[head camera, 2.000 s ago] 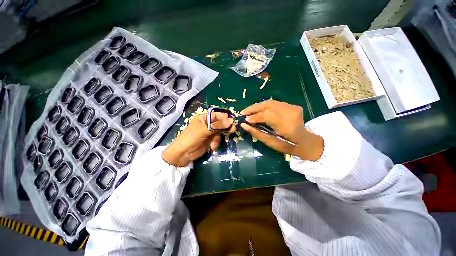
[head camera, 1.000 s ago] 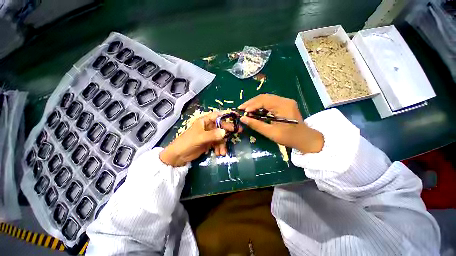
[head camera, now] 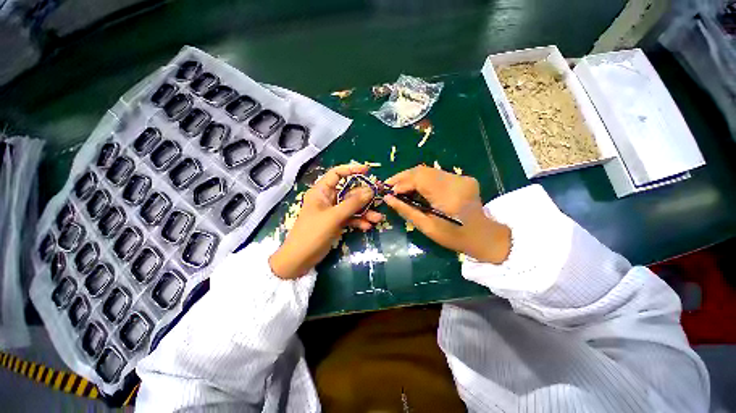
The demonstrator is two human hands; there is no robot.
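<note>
My left hand [head camera: 317,219] holds a small black watch case frame [head camera: 352,187] with a shiny rim between thumb and fingers, over the green bench. My right hand [head camera: 449,211] is closed on a slim black pen-like tool [head camera: 436,213]. The tool's tip end is at the right side of the frame, where the fingers of both hands nearly meet. The exact contact is hidden by the fingertips. Loose pale cream strips [head camera: 292,211] lie on the bench around and beneath my left hand.
A white blister tray [head camera: 224,187] with rows of black frames lies at left. A crumpled clear bag [head camera: 409,102] lies beyond the strips. An open white box [head camera: 516,133] of tan pieces and a white lid [head camera: 646,121] are at right. Yellow-black floor tape [head camera: 48,374] shows lower left.
The frame has been turned in my left hand, whose fingers now spread around it. The tool in my right hand now slants down to the right, where it was nearly level a second ago.
</note>
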